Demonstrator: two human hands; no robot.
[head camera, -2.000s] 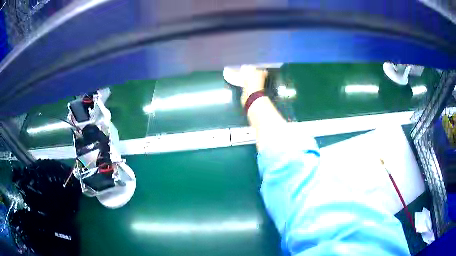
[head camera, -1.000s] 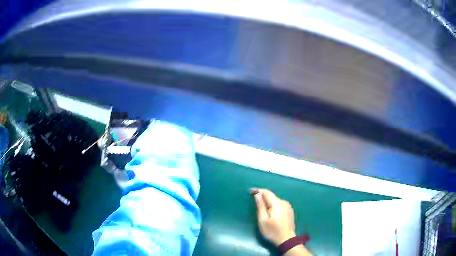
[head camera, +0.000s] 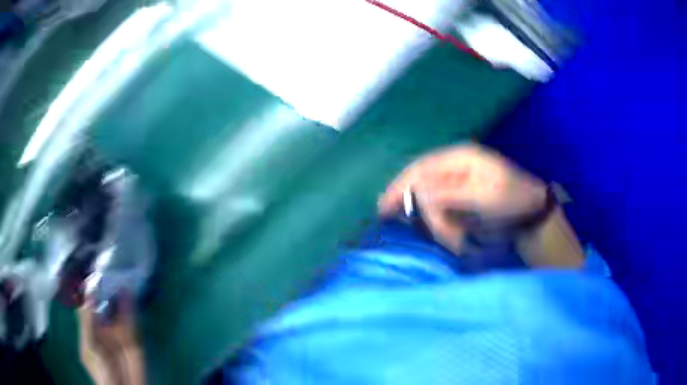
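Note:
A white-grey projector housing (head camera: 124, 244) with dark parts in it is at the left, strongly blurred. My left hand (head camera: 113, 334) is at the lower left, cut off by the bottom edge, with its fingers closed on the near end of this housing. My right hand (head camera: 463, 192), with a dark red wrist band, is right of the middle, above the blue work coat. Its fingers are curled, and a small white spot shows at the fingertips; blur hides whether this is a held thing.
A white paper sheet (head camera: 279, 53) lies on the green mat (head camera: 301, 199) at the top, with a thin red lead (head camera: 429, 28) across it. A crumpled white piece (head camera: 505, 46) is at the upper right. More blurred white and dark parts (head camera: 26, 301) are at the left edge.
The view has swung and tilted, bringing the paper to the top. My right hand has moved from over the mat to before the coat. My left hand, earlier hidden beyond its sleeve, now shows at the housing.

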